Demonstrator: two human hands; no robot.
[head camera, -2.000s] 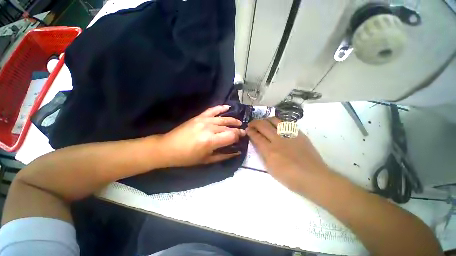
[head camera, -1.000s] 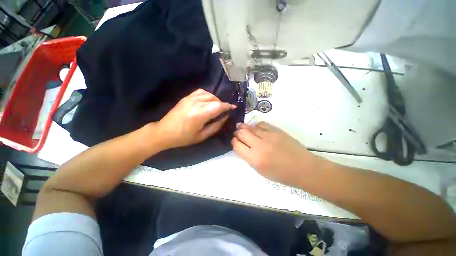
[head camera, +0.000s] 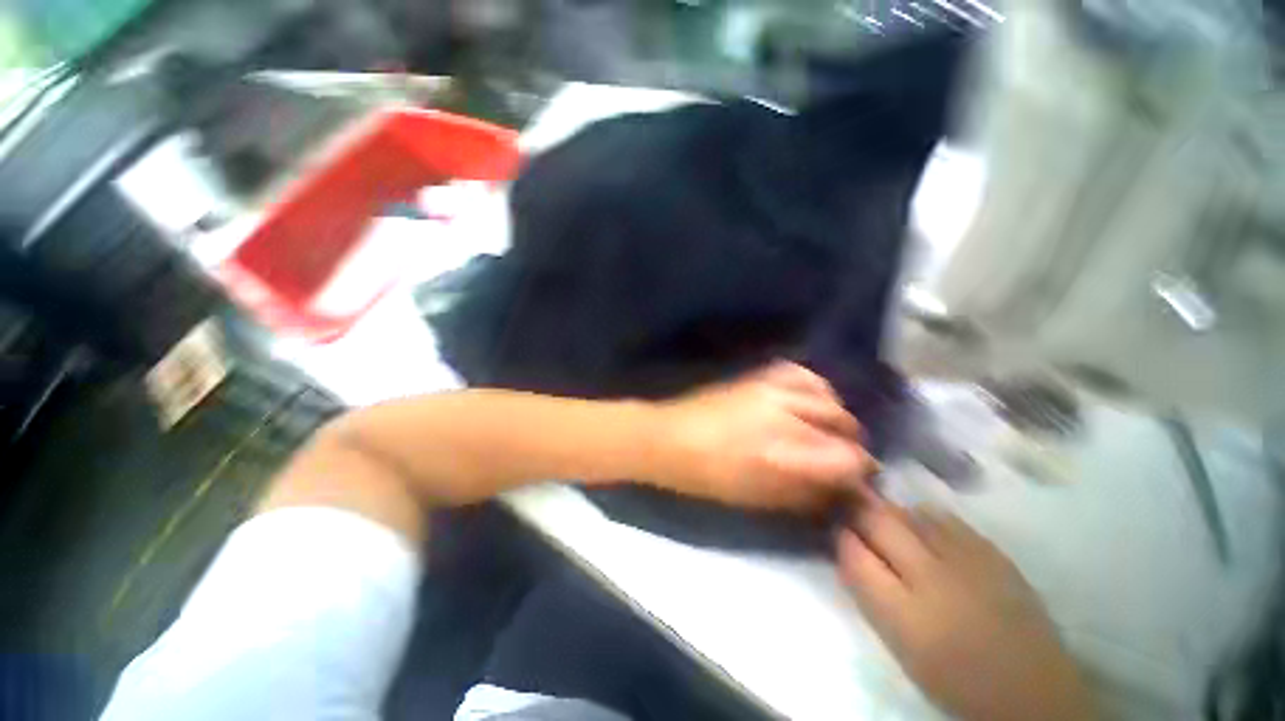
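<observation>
The frame is blurred. The dark garment piece lies heaped on the table, left of the sewing machine. My left hand rests over the cloth's near right part with its fingers curled, pinching the cloth edge. My right hand is just right of it, below the machine head, fingertips meeting my left fingertips at the cloth edge. Whether the right fingers grip the cloth is too blurred to tell. The needle and presser foot cannot be made out.
A red plastic basket with pale items stands left of the cloth. A slim silver tool lies right of the machine head. The white table's front edge runs diagonally below my hands. A small pale card shows at the lower left.
The view has swung left, so basket, cloth and machine appear further right. My left hand has come towards my right hand, and their fingertips now meet. The black-handled scissors are no longer clearly visible.
</observation>
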